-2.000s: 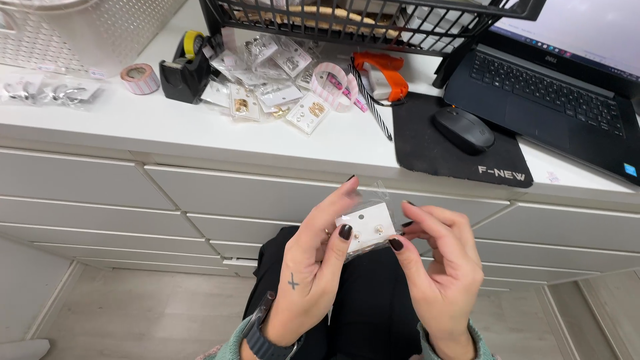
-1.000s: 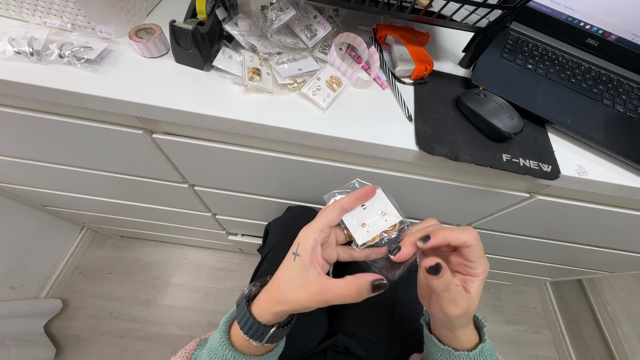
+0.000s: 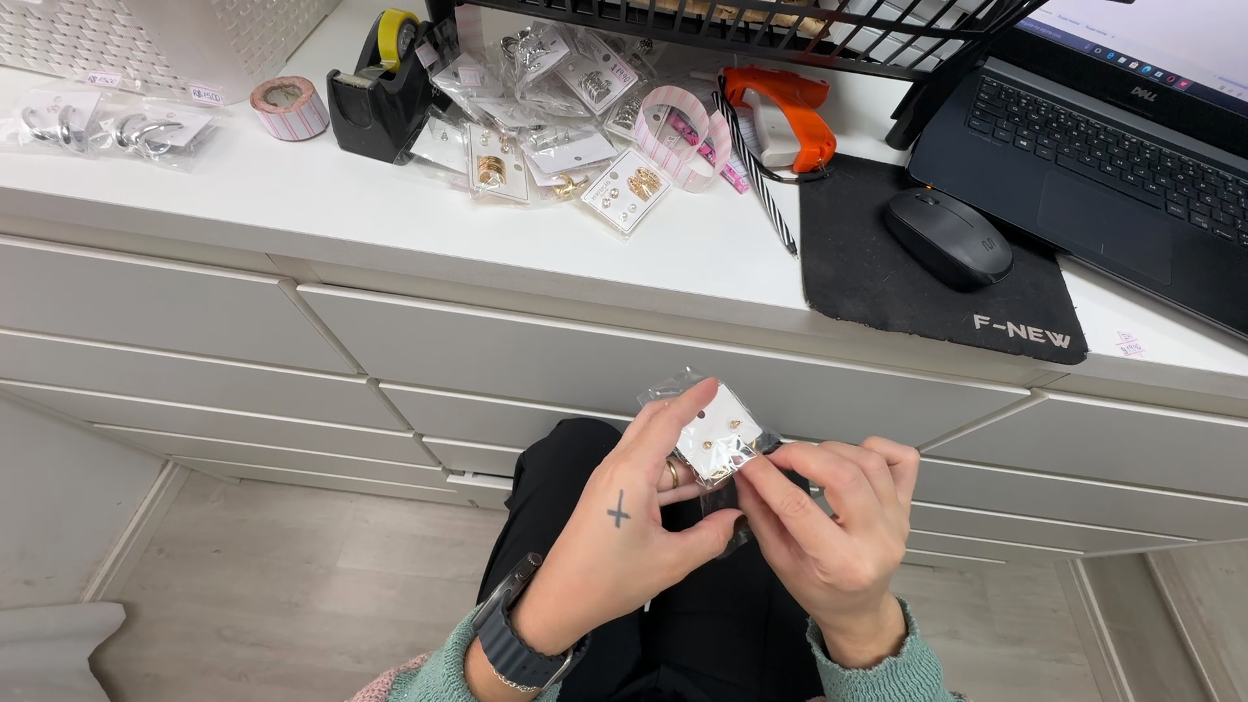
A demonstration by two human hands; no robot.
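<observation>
Above my lap, my left hand (image 3: 639, 517) holds a white earring card (image 3: 717, 429) in a clear plastic bag, its fingers behind and along the card's left side. Small gold-coloured studs show on the card. My right hand (image 3: 838, 517) pinches the bag near the card's lower right corner. On the white desk beyond lies a pile of bagged jewellery cards (image 3: 546, 88), with one card of gold-coloured pieces (image 3: 627, 190) at its front. A curled strip of pink striped labels (image 3: 682, 136) rests against the pile.
The desktop (image 3: 390, 214) holds a label roll (image 3: 290, 107), a black tape dispenser (image 3: 380, 107), bagged hoop earrings (image 3: 151, 132), a striped pen (image 3: 760, 180), an orange-and-white label gun (image 3: 795, 117), a mouse (image 3: 948, 237) on a black pad (image 3: 926, 317) and a laptop (image 3: 1102, 185). A black wire basket (image 3: 848, 49) stands behind.
The card and bag have tilted in my hands. My right fingers, a little apart from the card one second ago, now press at its lower right corner.
</observation>
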